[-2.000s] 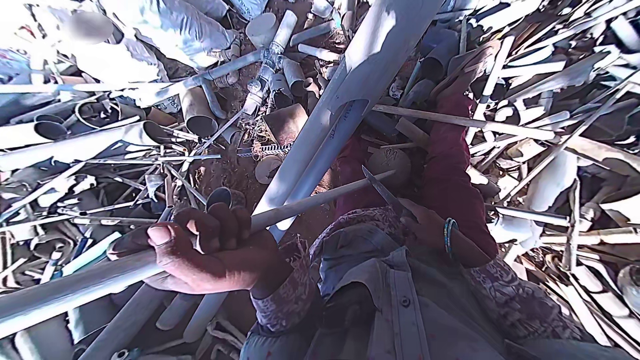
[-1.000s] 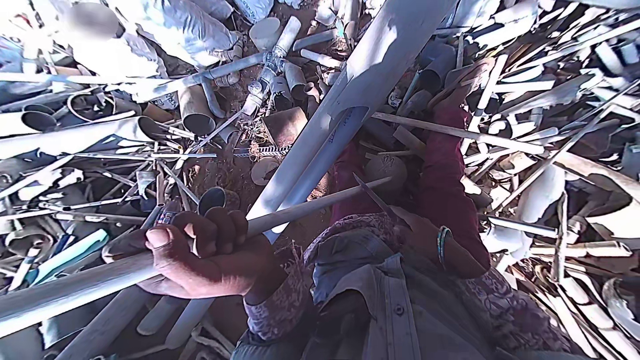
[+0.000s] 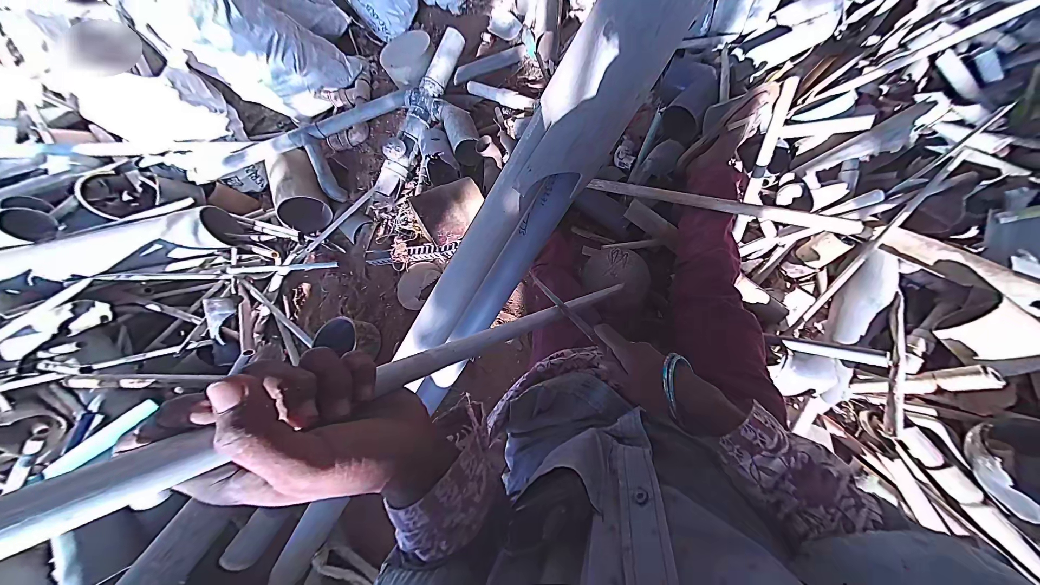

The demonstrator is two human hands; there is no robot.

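My left hand (image 3: 301, 431) is closed around a long grey plastic pipe (image 3: 479, 343), which runs from the lower left edge to a narrow end in front of my body. My right hand (image 3: 638, 370), with a turquoise bangle at its wrist, holds a knife (image 3: 566, 311). The thin blade crosses the pipe near its far end; whether they touch cannot be told. Beyond the pipe, a large grey pipe with a cut-open side (image 3: 605, 89) slants from the top toward my lap. The knife's handle is hidden in my fingers.
Heaps of broken plastic pipe pieces (image 3: 837, 268) lie to the right of my legs. At the left are more pipes (image 3: 106, 244) and short tube ends (image 3: 301, 199). White sacks (image 3: 244, 57) lie at the upper left. A jointed pipe fitting (image 3: 414, 114) rests on the ground ahead.
My left hand keeps its hold on the pipe. The knife and my right hand have shifted slightly relative to the pipe's far end over these frames.
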